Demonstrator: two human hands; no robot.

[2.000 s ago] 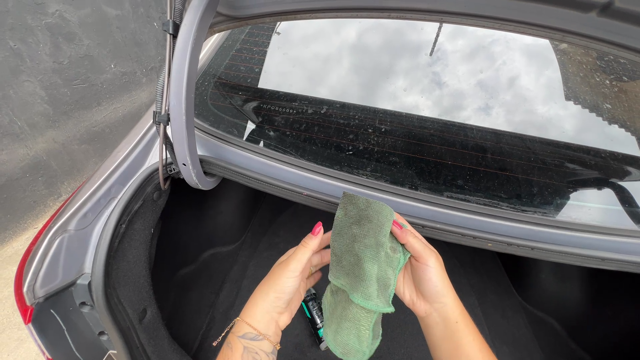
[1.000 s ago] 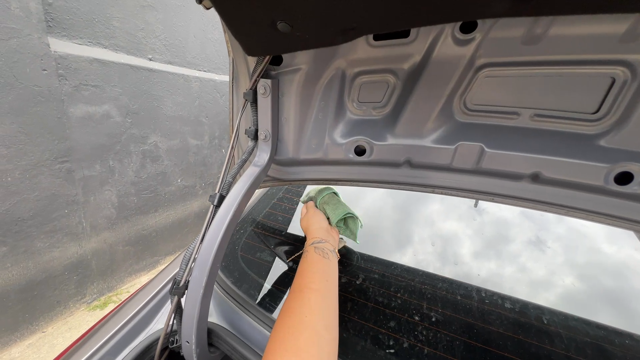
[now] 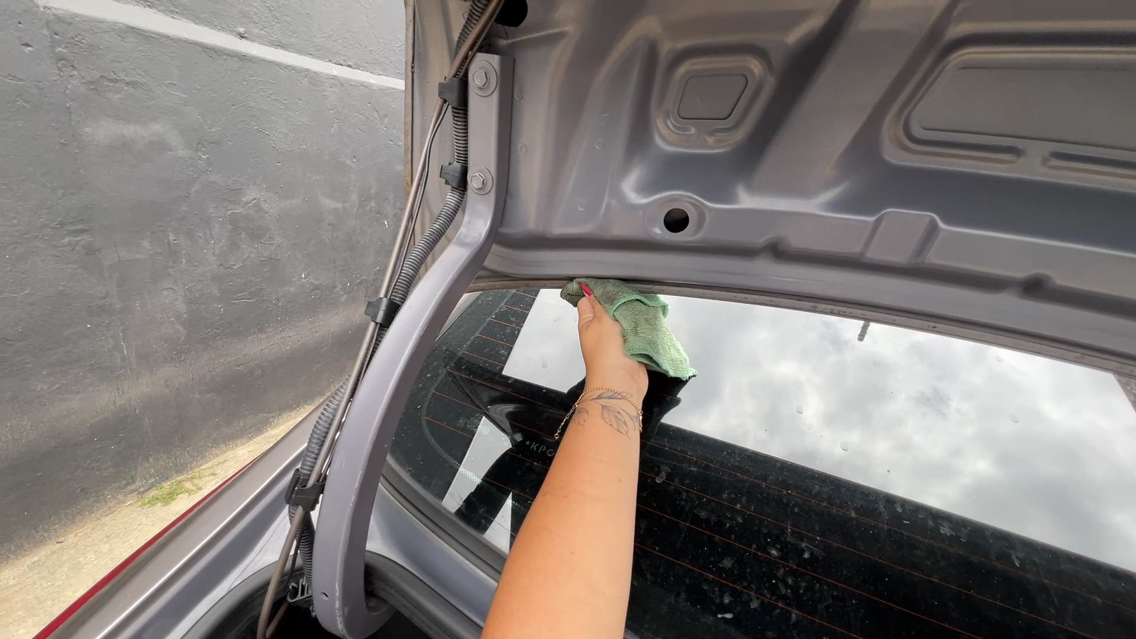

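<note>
My left hand [image 3: 605,342], with a chain bracelet and a tattoo at the wrist, reaches up from the bottom centre. It grips a folded green cloth [image 3: 652,330], its red-nailed thumb lying on the cloth's left part. The cloth's top touches or lies very close to the lower edge of the raised grey trunk lid [image 3: 799,248]. Behind the hand and cloth is the car's rear window [image 3: 852,444], dusty and spotted, reflecting clouds. Most of my fingers are hidden beneath the cloth. My right hand is out of view.
A curved grey trunk hinge arm [image 3: 382,417] rises left of my forearm. Beside it run a ribbed cable conduit [image 3: 426,240] and metal rods held by black clips. Farther left stands a grey wall [image 3: 204,231]. The dark trunk opening shows at the bottom left.
Two seconds ago both hands were at the cloth over the open trunk. My left hand has carried it up to the lid's edge, and my right hand has left the view. The view has tilted upward.
</note>
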